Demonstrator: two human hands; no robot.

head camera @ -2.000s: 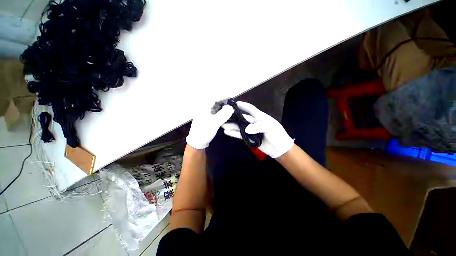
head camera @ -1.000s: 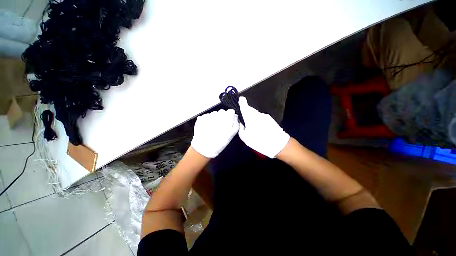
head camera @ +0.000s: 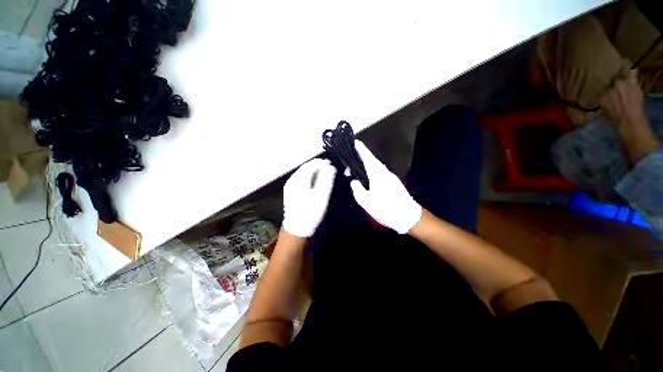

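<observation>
A looped black cable bundle (head camera: 347,151) is held over my lap at the front edge of the white table (head camera: 291,80), its loops pointing up over the edge. My right hand (head camera: 387,192), in a white glove, grips the bundle from the right side. My left hand (head camera: 308,196), also gloved in white, is beside the bundle on the left, a little apart from it. Its fingers are curled and a small dark mark shows at them; whether it holds something cannot be told.
A dense pile of black bundles (head camera: 102,87) lies at the table's left, with a stray bundle (head camera: 68,194) and a tan block (head camera: 120,238) near the corner. Pale strands hang there. A printed sack (head camera: 211,290) lies below. At right are a red stool (head camera: 520,145) and a seated person's hand (head camera: 627,102).
My left hand has moved off the bundle to the left, and more of the bundle shows in my right hand. The other person's hand and forearm have come into view.
</observation>
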